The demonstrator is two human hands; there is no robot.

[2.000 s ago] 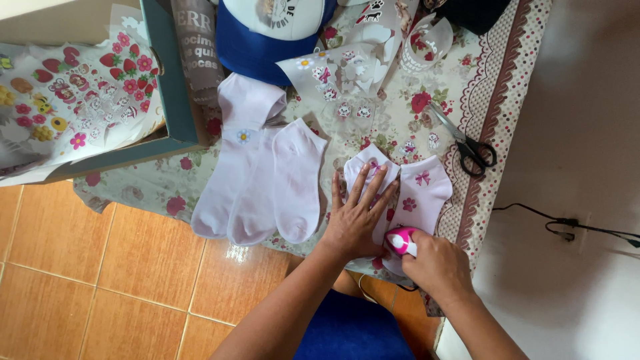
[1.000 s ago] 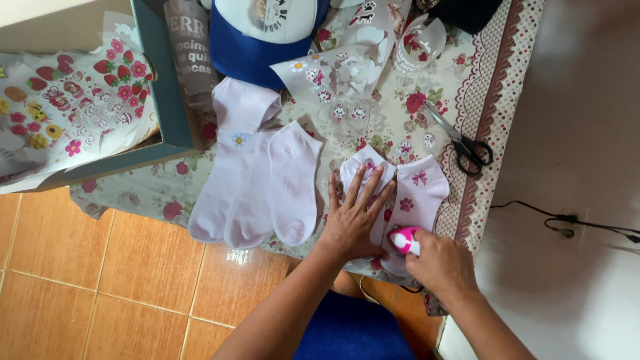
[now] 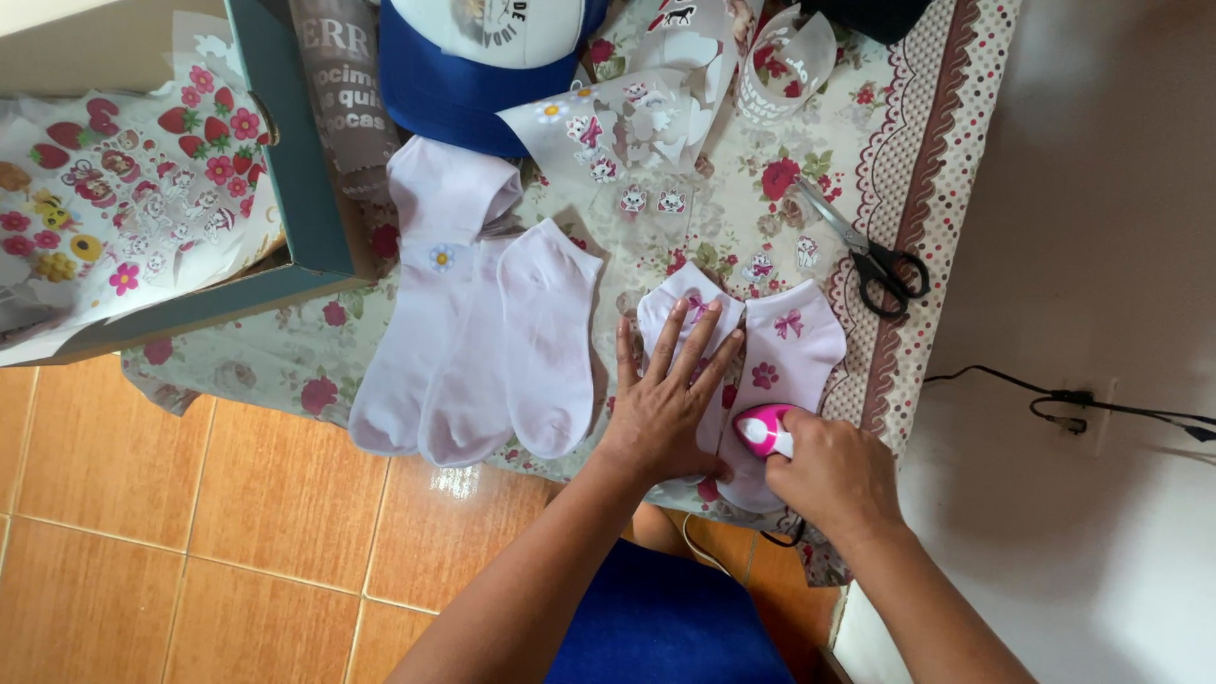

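My right hand (image 3: pixel 836 470) grips a small pink-and-white mini iron (image 3: pixel 763 430), which rests on the lower part of a white ankle sock (image 3: pixel 803 366). That sock bears a pink bow and a pink paw print above the iron. My left hand (image 3: pixel 670 404) lies flat with fingers spread on a second white sock (image 3: pixel 668 302), whose bow print shows partly between the fingers; the rest of its front is mostly covered. Left of my left hand lie more white socks (image 3: pixel 551 342), overlapping, one with a daisy print (image 3: pixel 442 257).
Black-handled scissors (image 3: pixel 869 252) lie right of small cat-face transfers (image 3: pixel 653 199). Cut transfer film (image 3: pixel 655 114), a blue-and-white cap (image 3: pixel 456 85) and a coiled film strip (image 3: pixel 787 62) are at the back. A box (image 3: pixel 323 228) holds printed sheets at left; cords hang by the wall outlet (image 3: pixel 1078 404).
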